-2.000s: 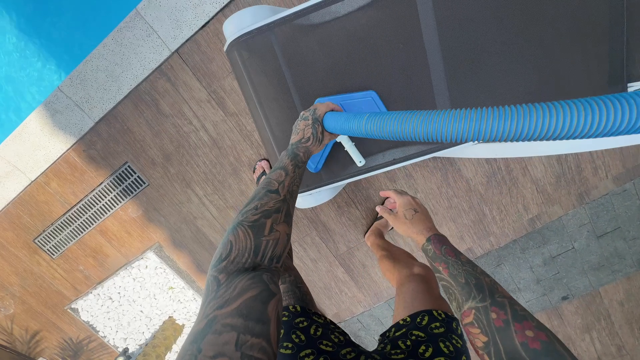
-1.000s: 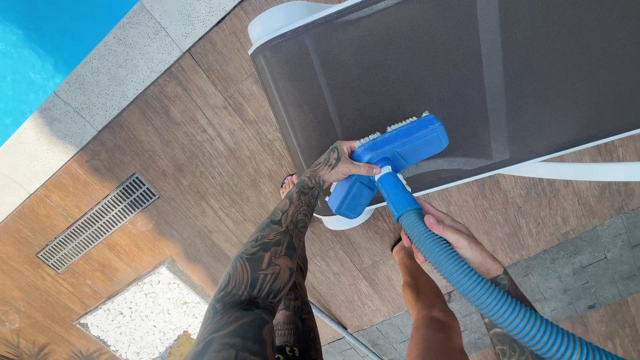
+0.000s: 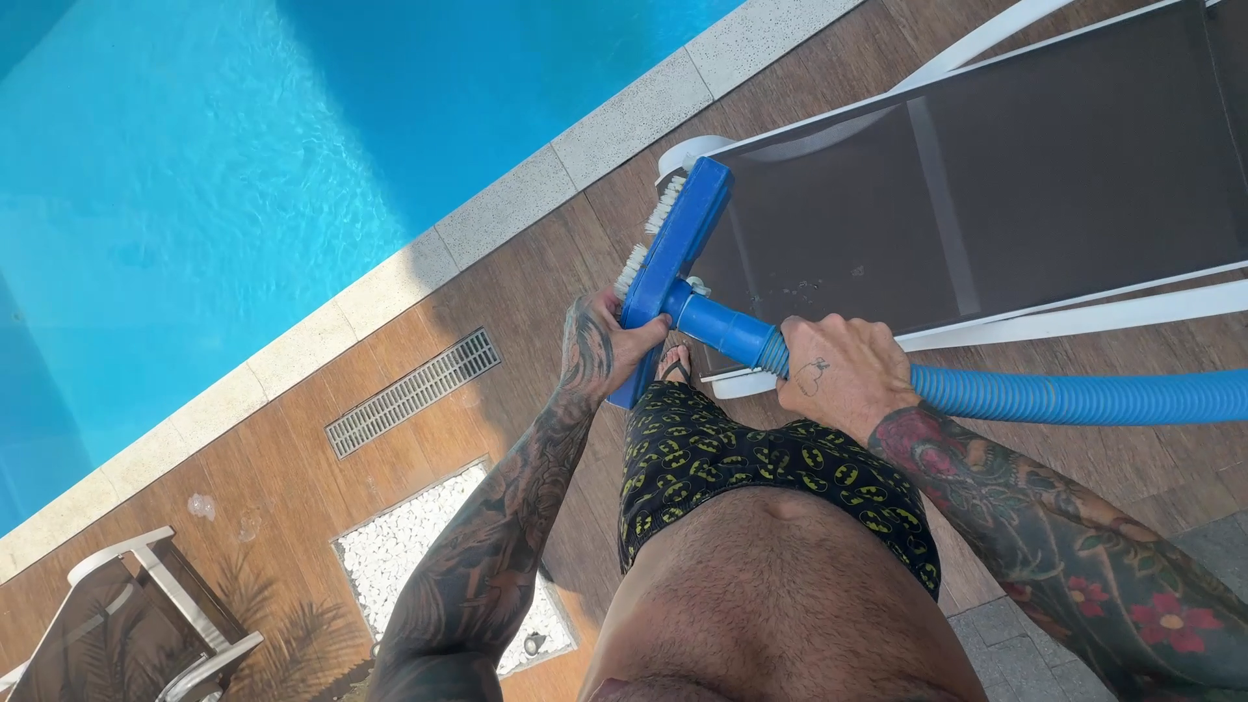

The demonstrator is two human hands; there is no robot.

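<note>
A blue plastic pool vacuum head (image 3: 682, 224) with white bristle brushes (image 3: 666, 205) along its far-left side is held up in front of me, tilted. My left hand (image 3: 616, 346) grips the body of the head near its middle, thumb on top. A blue ribbed hose (image 3: 1072, 397) joins the head through a smooth blue cuff (image 3: 721, 327). Around the hose just behind that cuff, my right hand (image 3: 846, 370) is closed. The hose runs on from there to the right edge of the view.
A sun lounger (image 3: 838, 214) with dark mesh stands beyond the hose. The pool (image 3: 195, 195) lies at upper left behind a stone coping (image 3: 507, 205). A drain grate (image 3: 413, 393), white pebbles (image 3: 390, 546) and a second lounger (image 3: 107, 634) are at lower left.
The vacuum head has come off the lounger and moved left, its brushes now facing the pool side. My right hand, off the hose at first, is closed around it. The view has shifted toward the pool.
</note>
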